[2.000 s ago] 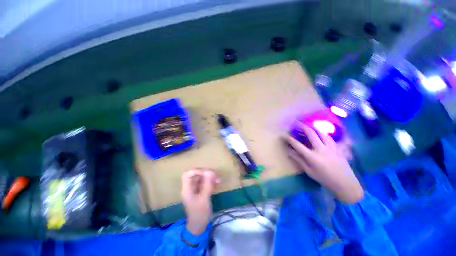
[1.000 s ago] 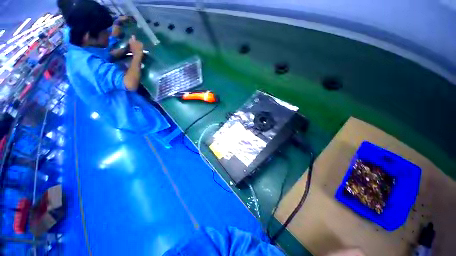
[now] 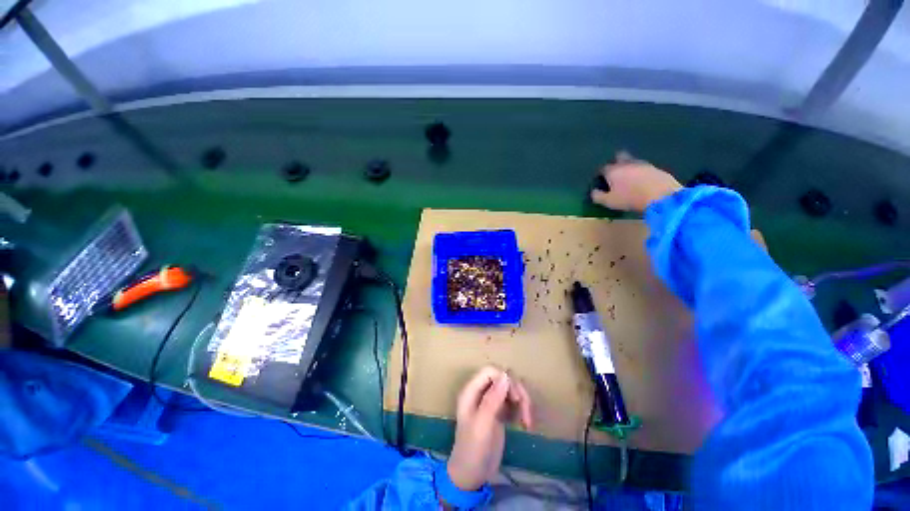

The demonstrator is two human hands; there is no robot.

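Observation:
My right hand (image 3: 636, 186) reaches over the far edge of the cardboard sheet. Its fingers are on a small round black unit (image 3: 600, 189) on the green surface, partly hidden by them. My left hand (image 3: 488, 399) is over the near edge of the cardboard, below the blue parts bin (image 3: 478, 317), with thumb and fingertips close together; whether a tiny screw is between them cannot be told. The bin holds bronze and silver screws (image 3: 476, 283). The electric screwdriver (image 3: 599, 359) lies on the cardboard to the right of my left hand.
Loose screws (image 3: 559, 269) are scattered on the cardboard (image 3: 424, 374). A black box unit (image 3: 269, 309) with silvery film stands to the left, with cables. Further left are an orange-handled tool (image 3: 150, 287), a gridded tray (image 3: 95, 269) and a blue sleeve. More black units (image 3: 376, 170) line the green surface.
The view swung left to a coworker and has come back. My right hand has left the glowing fixture and is now at a black unit beyond the cardboard. My left hand is in view again.

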